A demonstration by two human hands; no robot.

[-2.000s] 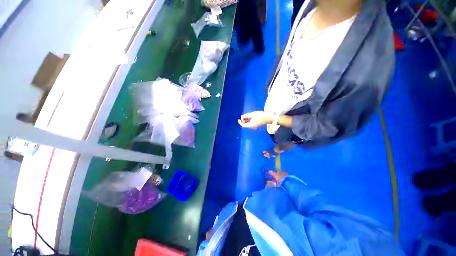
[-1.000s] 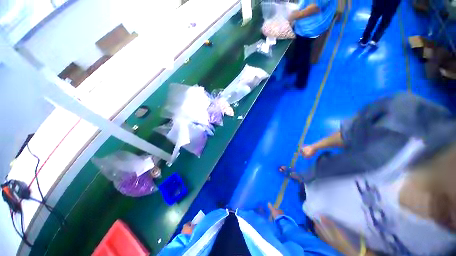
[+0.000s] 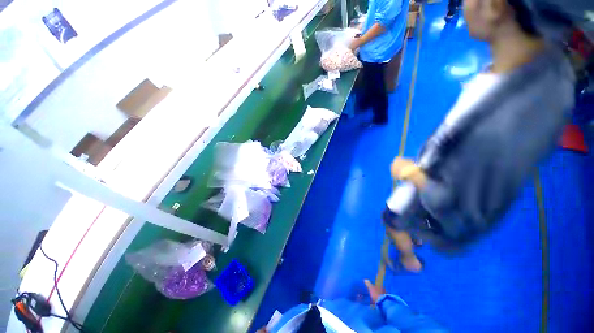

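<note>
My left hand (image 3: 262, 330) is almost wholly cut off at the bottom edge. A small white paper slip (image 3: 274, 320) sticks up beside its visible fingers, as if held; the grip itself is hidden. My right hand (image 3: 374, 291) is low at the end of my blue sleeve, small and blurred, with fingers apart and nothing visible in it. Both hands are away from the green shelf (image 3: 273, 244). On the shelf lie a clear bag with purple parts (image 3: 184, 281), a blue bin (image 3: 234, 282) and more clear bags with purple pieces (image 3: 251, 207).
A person in a dark jacket (image 3: 495, 156) stands close at the right. Another person in blue (image 3: 385, 36) stands by the shelf's far end, at a bag of beige pieces (image 3: 340, 60). A white worktop (image 3: 189, 123) with cardboard boxes (image 3: 142, 97) runs along the left. Cables (image 3: 55, 286) lie lower left.
The view has swung along the shelf. The red bin has left the picture. My left hand has dropped mostly below the edge. The dark-jacketed person now stands upright in view at the right.
</note>
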